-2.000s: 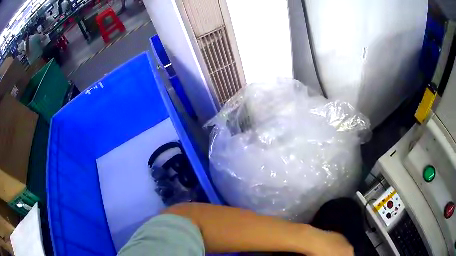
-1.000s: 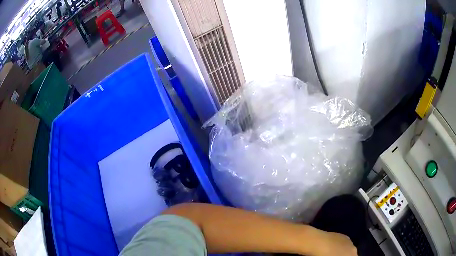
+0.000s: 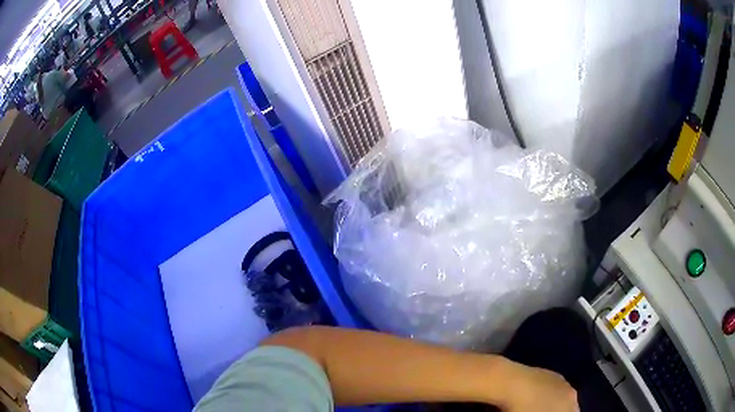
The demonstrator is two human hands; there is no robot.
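Observation:
My left hand [image 3: 541, 391] is at the bottom edge, right of centre, at the end of a bare forearm with a grey-green sleeve. It lies against dark cloth, which looks like my leg. Its fingers are cut off or hidden, so I cannot tell if it holds anything. My right hand is not in view. Black headphones [image 3: 278, 261] lie in the large blue bin [image 3: 173, 187] on its white liner [image 3: 211, 298], partly hidden by the bin's right wall.
A large crumpled clear plastic bag [image 3: 467, 241] stands right of the bin. The test cabinet's front with a green button [image 3: 695, 262], red button [image 3: 728, 321], control panel [image 3: 632, 319] and keyboard [image 3: 667, 375] is at right. A vented white unit [image 3: 346, 92] stands behind; cartons are at left.
The view has shifted slightly. My left hand has barely moved, a little to the right in the picture. The headphones lie as before.

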